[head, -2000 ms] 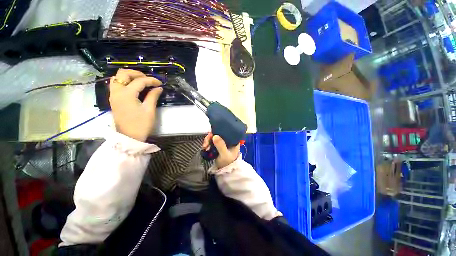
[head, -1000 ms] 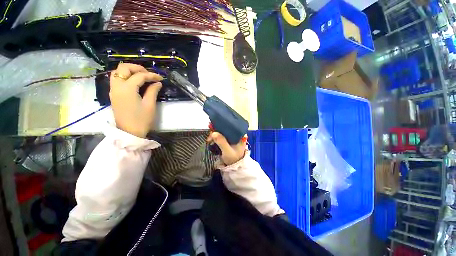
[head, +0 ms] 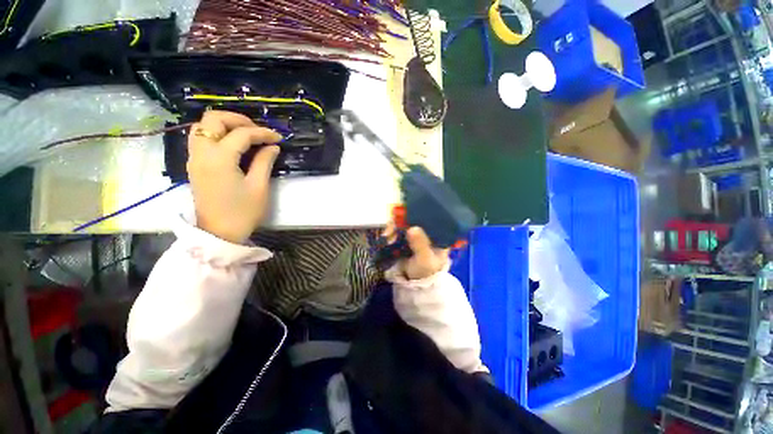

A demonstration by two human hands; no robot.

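Observation:
A black socket housing lies open side up on the white-covered board, with a yellow-green earth wire across its inside. My left hand is over the housing's near left part and pinches a blue lead wire between thumb and finger; one end trails out to the left. A brown lead wire also runs left from under this hand. My right hand grips the dark blue-grey soldering gun by its handle. Its metal tip is blurred and sits just off the housing's right edge.
Brown lead wires lie fanned beyond the housing. The iron stand is right of them. A yellow tape roll and white spool lie on the green mat. A large blue crate is at right. More housings lie left on translucent sheet.
The right hand has moved the soldering gun to the right, so its tip has come away from the terminals inside the housing. My left hand stays almost where it was.

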